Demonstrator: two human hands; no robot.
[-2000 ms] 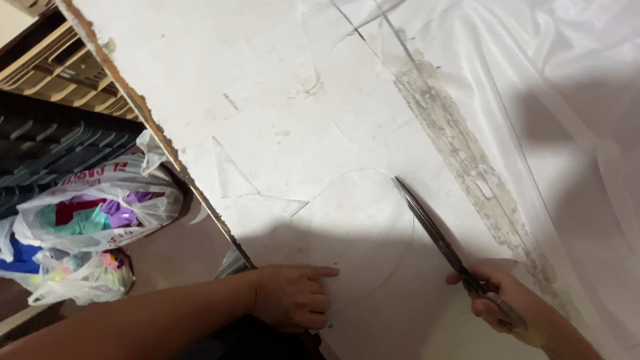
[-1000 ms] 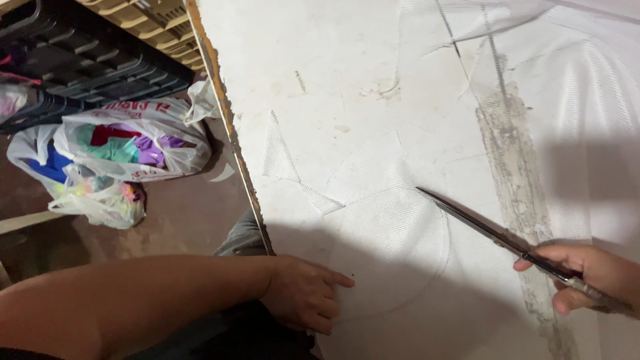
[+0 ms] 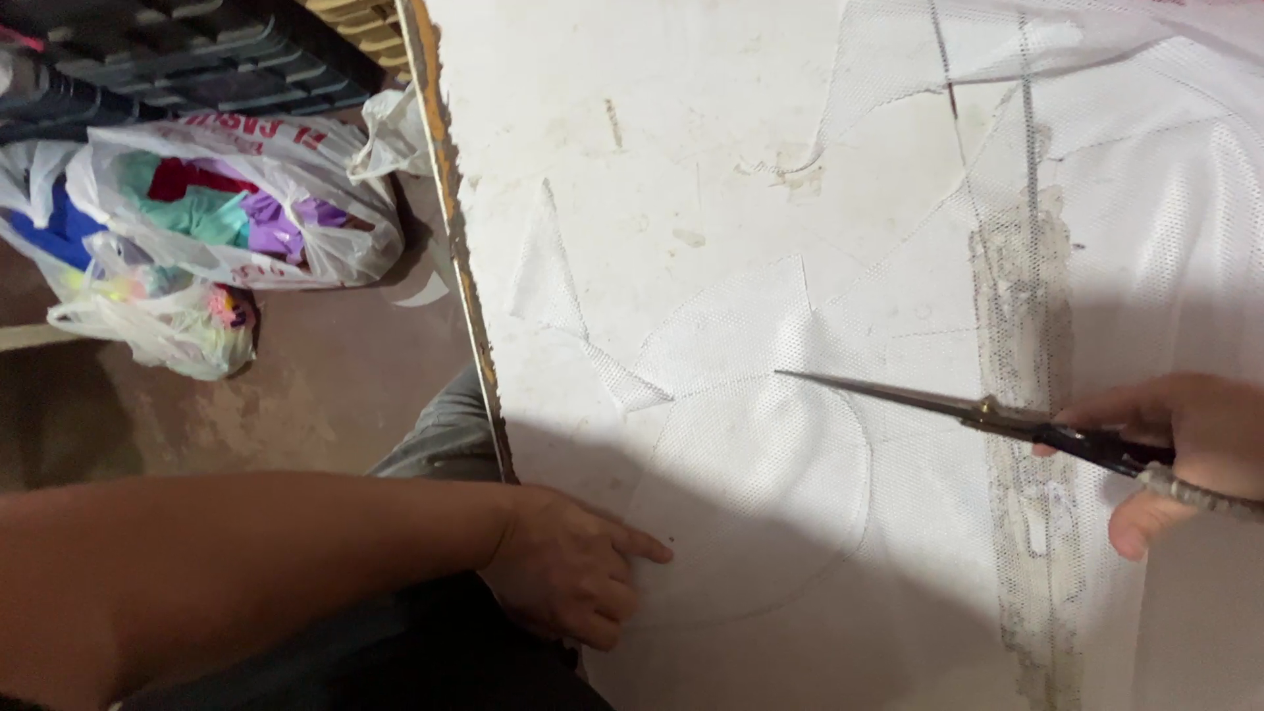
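My right hand [image 3: 1175, 454] holds long metal scissors [image 3: 997, 413] at their handles, on the right side of the head view. Their blades look closed and the tip lies over white mesh fabric [image 3: 760, 444]. A curved line is seen on this mesh. My left hand [image 3: 583, 573] rests at the lower middle with its index finger stretched out on the mesh's lower left part; the other fingers are curled and hold nothing that I can see. A narrow mesh scrap [image 3: 568, 296] lies up and left of the scissors' tip.
The white tabletop [image 3: 642, 128] has a chipped left edge and a worn, rough strip [image 3: 1027, 415] under the mesh. More mesh lies in folds at the right. Below on the floor at the left are plastic bags [image 3: 326, 237] with coloured contents and black crates [image 3: 227, 49].
The scissors have turned to a flatter slant, their tip pointing left over the mesh. A mesh flap now stands above the tip. My left hand stays on the fabric. The view has shifted left.
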